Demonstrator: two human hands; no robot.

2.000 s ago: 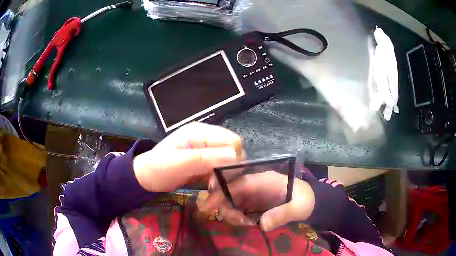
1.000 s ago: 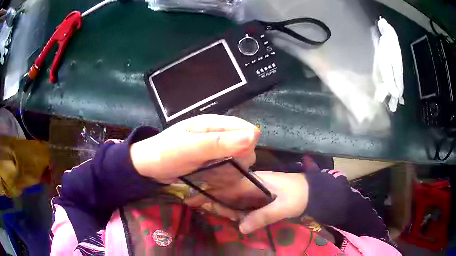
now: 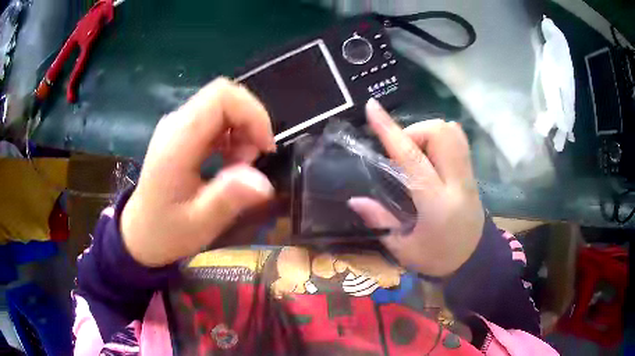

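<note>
The clear screen lens with a dark border [image 3: 301, 208] is upright over my lap, blurred. A wrinkled clear film [image 3: 362, 147] bulges over its upper right side. My right hand [image 3: 442, 198] holds the lens at its right side, with the thumb seen through it and the index finger stretched out. My left hand [image 3: 198, 174] is left of the lens, blurred, with thumb and index fingertips apart and no object visible between them. The black portable video speaker [image 3: 296, 90] lies face up behind both hands, its lower left corner hidden.
A red air blow gun [image 3: 78, 49] lies on the green bench [image 3: 167, 42] at the left. Translucent plastic sheeting [image 3: 487, 118] and a white glove [image 3: 557, 83] lie at the right. Another black unit [image 3: 604, 94] is at the far right. A red bin [image 3: 597, 299] is below the bench.
My left hand has moved left, away from the lens, and its fingers have spread. The lens has turned more upright, and film now bulges from it. The view has shifted slightly.
</note>
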